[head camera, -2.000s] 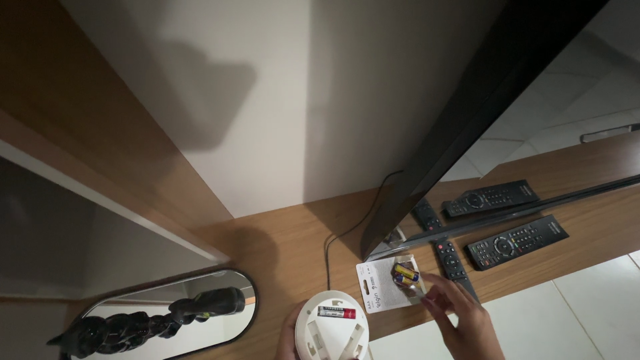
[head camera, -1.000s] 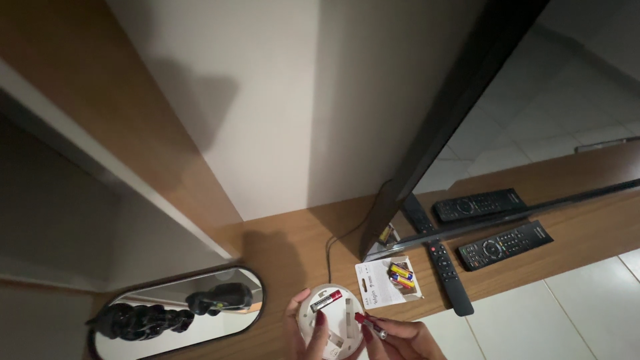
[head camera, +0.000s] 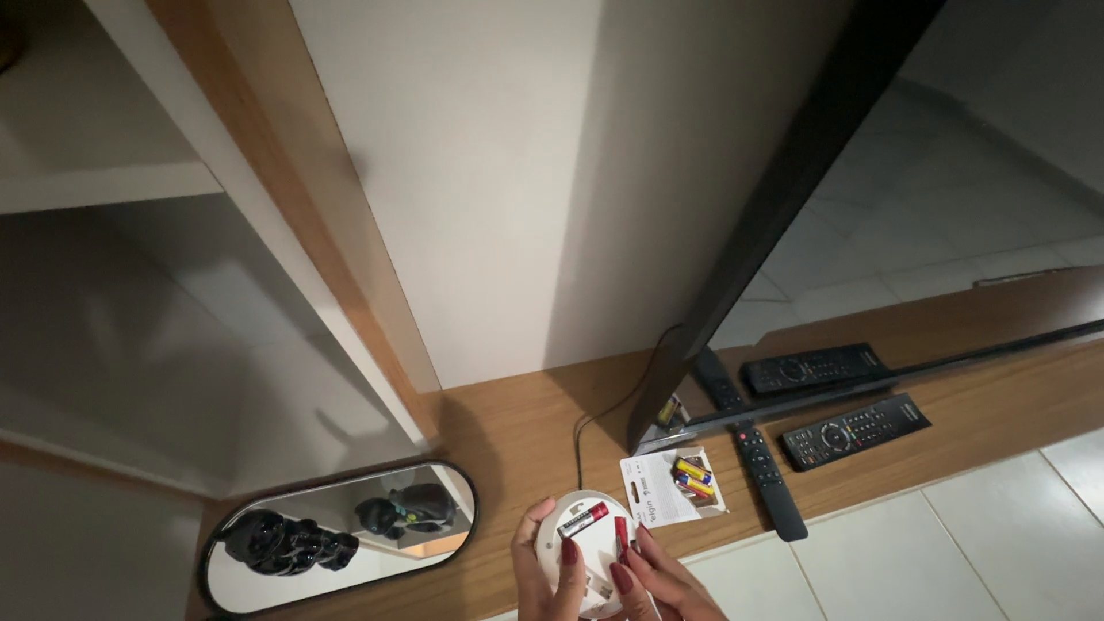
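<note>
A round white plastic device (head camera: 552, 545) lies with its battery side up, gripped by my left hand (head camera: 549, 573) at its left edge, the thumb on its face. One red and white battery (head camera: 584, 521) sits in the upper slot. At the right side of the device, the fingers of my right hand (head camera: 657, 580) hold a second red battery (head camera: 621, 536) at another slot; whether it is fully seated cannot be told. Just up and right of the hands, a white cardboard battery pack (head camera: 653, 490) rests on the wooden surface, with yellow and blue batteries (head camera: 694, 477) on it.
Two black remote controls, a slim one (head camera: 770, 483) and a wider one (head camera: 856, 431), lie before a large television (head camera: 776, 172). A thin black cable (head camera: 580, 440) runs behind the device. Black figurines (head camera: 289, 543) stand on an oval mirrored tray (head camera: 336, 595) at the left.
Two seconds ago my right hand was at the battery pack; it has moved left to the device. A second red battery now shows at the device's right side.
</note>
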